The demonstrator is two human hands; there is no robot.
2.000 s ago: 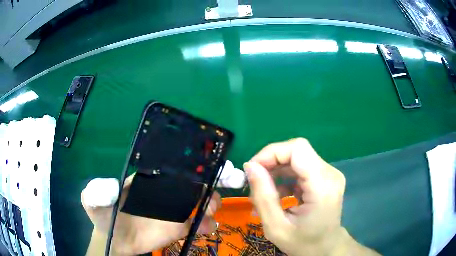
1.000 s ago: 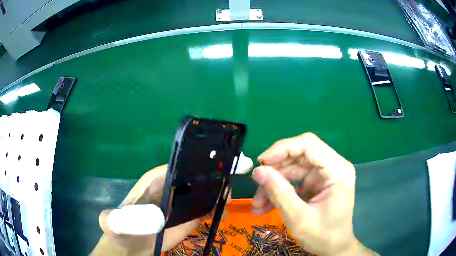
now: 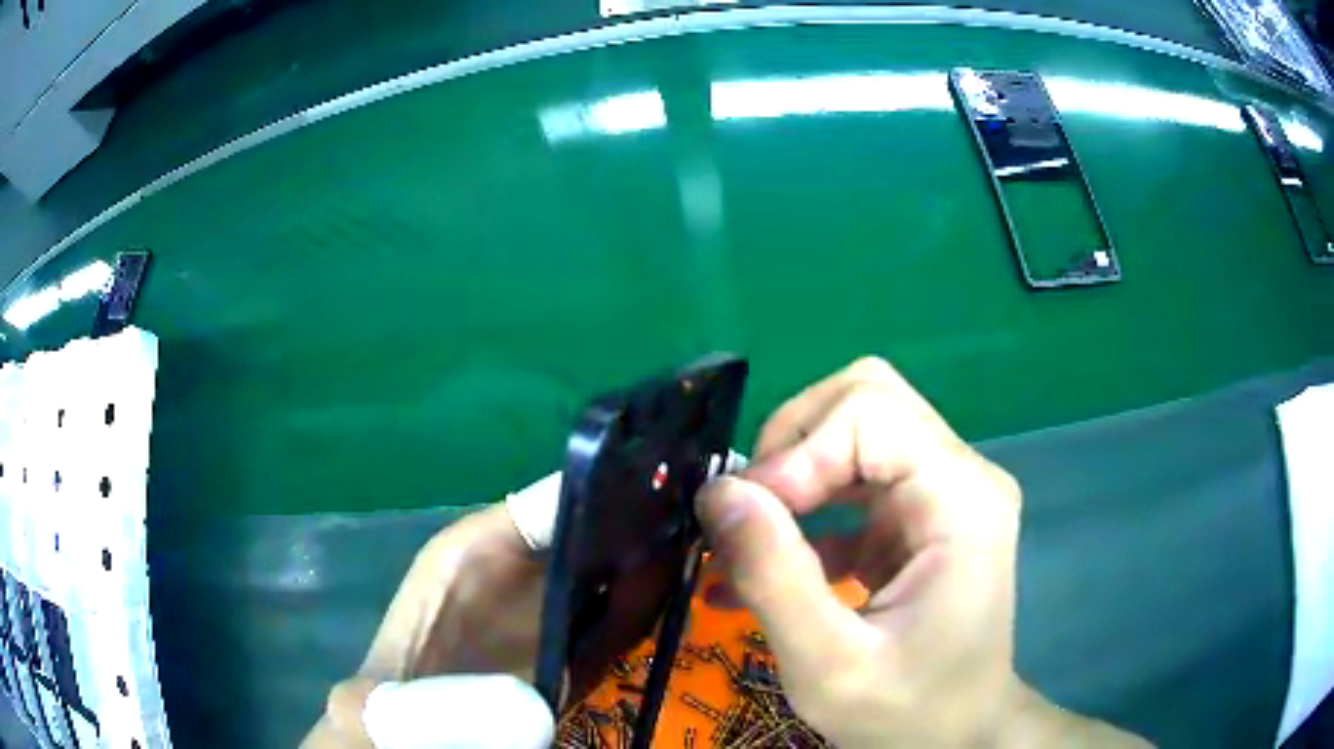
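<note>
A black phone middle frame (image 3: 632,505) is held upright and tilted, nearly edge-on, over the orange parts tray (image 3: 699,676). My left hand (image 3: 461,615), with white finger cots, grips it from the left and behind. My right hand (image 3: 878,571) is bare; its thumb and index fingertips are pinched together at the frame's right long edge. Any small part between them is hidden. A heap of thin brown and dark strips (image 3: 754,710) lies in the tray, partly covered by the hands and frame.
Other middle frames lie on the green conveyor belt (image 3: 439,293): one at upper right (image 3: 1005,147), one at far right (image 3: 1287,176), one at far left (image 3: 125,290). A white foam tray (image 3: 81,439) is at left. A white sheet (image 3: 1309,542) is at right.
The held frame has turned more edge-on and moved right. My right fingertips have come from beside the frame onto its edge. The frames on the belt have shifted left.
</note>
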